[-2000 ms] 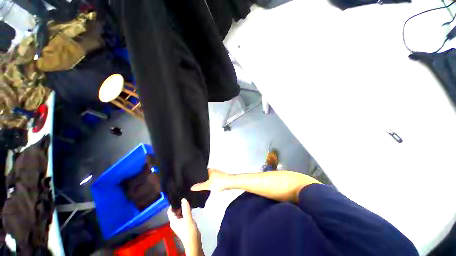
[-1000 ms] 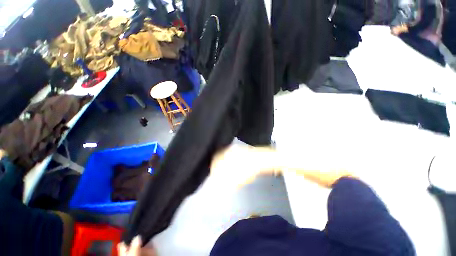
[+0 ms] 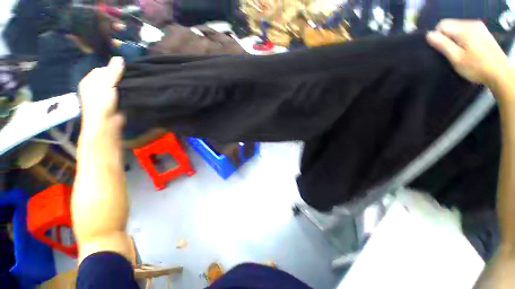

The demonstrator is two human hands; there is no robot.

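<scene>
A black sleeve (image 3: pixel 243 93) of the dark jacket is stretched sideways across the view. My left hand (image 3: pixel 101 93) grips its end at the left. My right hand (image 3: pixel 466 48) grips the garment near the shoulder end at the upper right. The jacket body (image 3: pixel 361 152) hangs down below the right part of the sleeve, with a pale strip along its right side. The picture is slightly blurred, and the fingers behind the cloth are hidden.
Red stools (image 3: pixel 165 160) and a blue crate (image 3: pixel 226 158) stand on the grey floor beyond the sleeve. A white table (image 3: pixel 418 242) is at the lower right. Tan cloth (image 3: pixel 288 20) lies piled at the back. A wooden stool (image 3: pixel 155 272) is at the lower left.
The sleeve has gone from hanging down to being held out almost level. My left hand has risen with its end. My right hand has moved up to the garment's upper right. The view has turned.
</scene>
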